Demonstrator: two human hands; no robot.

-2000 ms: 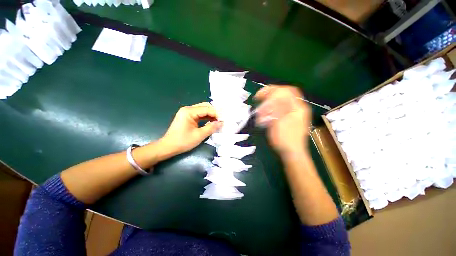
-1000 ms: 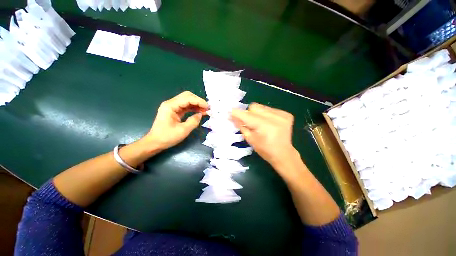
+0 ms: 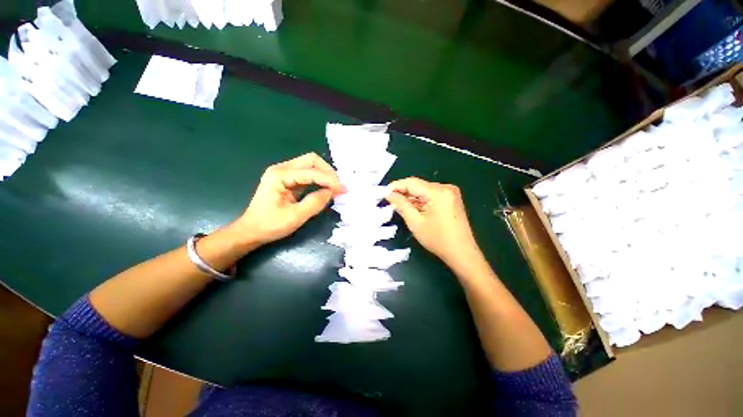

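Observation:
An overlapping row of white packets [image 3: 364,236] lies on the glossy dark-green table [image 3: 204,171], running from near the dark seam towards me, with jagged points along both sides. My left hand [image 3: 289,195] is at its left edge in the upper half, thumb and fingertips pinching the packets there. My right hand [image 3: 430,213] is at the right edge at about the same height, thumb and forefinger pinching a packet edge. The fingertips partly hide the edges that they touch.
A single packet [image 3: 179,81] lies apart at upper left. Fanned white bundles [image 3: 57,69] stand at the far left, another bundle [image 3: 210,11] at the top. At right is an open carton [image 3: 562,252] filled with white packets, with a shiny gold-brown strip [image 3: 547,265] along its near side.
My right hand, blurred away from the row two seconds ago with a packet, has come in to the row's right edge. A packet end now lies between my hands.

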